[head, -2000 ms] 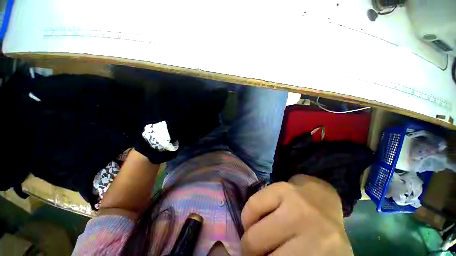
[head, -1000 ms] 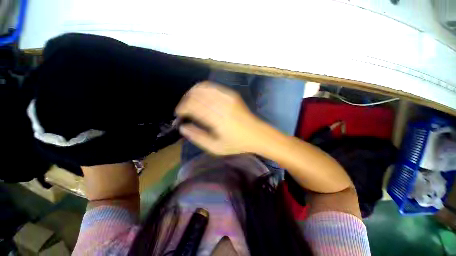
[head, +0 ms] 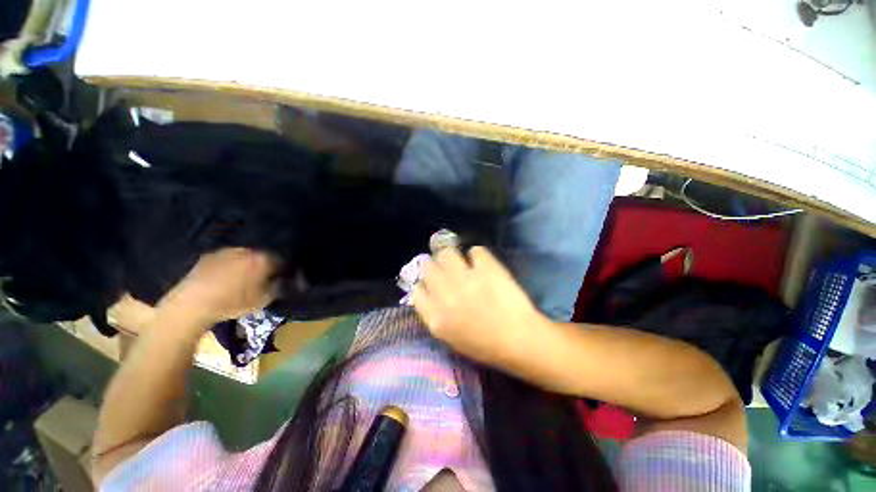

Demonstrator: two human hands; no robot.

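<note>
The black cloth workpiece (head: 375, 231) lies over my lap, below the table edge. My right hand (head: 461, 293) grips its near edge, where a small black-and-white printed patch (head: 413, 277) shows at the fingers. My left hand (head: 226, 283) is at the near edge of the black cloth further left; its fingertips are partly hidden by the cloth. Another printed patch (head: 255, 332) hangs below, just right of the left hand. More dark cloth (head: 58, 221) is bunched at the far left with small white strips near it.
The white table (head: 432, 67) spans the top. A red container (head: 692, 245) with black cloth (head: 711, 307) is at right. A blue basket (head: 816, 336) with white plastic stands further right. Another blue basket (head: 60, 48) is upper left. A dark yellow-tipped object (head: 377, 447) hangs at my chest.
The black cloth has come down from the table edge onto my lap. My left hand has come out from under it, and my right hand has moved nearer my body with the cloth edge.
</note>
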